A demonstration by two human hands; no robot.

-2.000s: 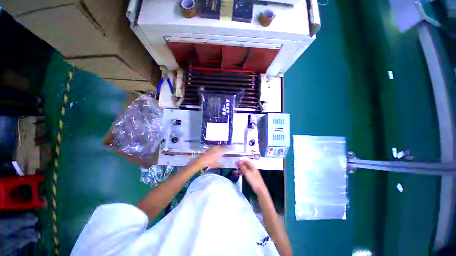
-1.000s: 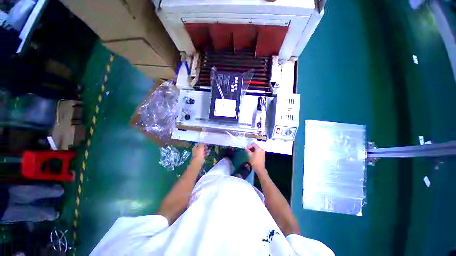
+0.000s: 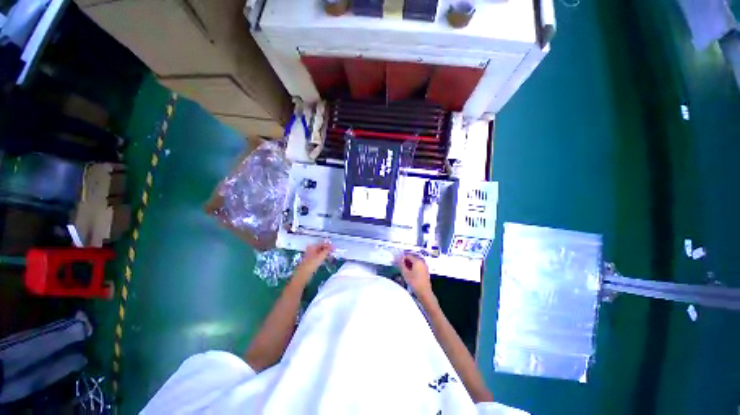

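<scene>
A black retail box [image 3: 371, 177] with a white label lies in clear, crinkly film on the bar sealer [image 3: 326, 198], its far end at the rollers. My left hand [image 3: 316, 256] and my right hand [image 3: 413, 269] are at the sealer's front edge, one on each side of the box. Their fingers pinch the near end of the clear film [image 3: 365, 253], which spans between them and is faint against the white edge.
The shrink tunnel [image 3: 397, 40] with its reddish-brown curtain [image 3: 385, 79] stands beyond the roller conveyor [image 3: 389, 121]. A control box [image 3: 476, 207] is right of the sealer. Crumpled film [image 3: 251, 190] is at the left. A bag stack [image 3: 548, 300] lies at the right.
Since one second ago the view has shifted, and the brownish strip at the sealer's front shows less. Two seconds ago my hands were closer together; now they are spread, holding the film's edge.
</scene>
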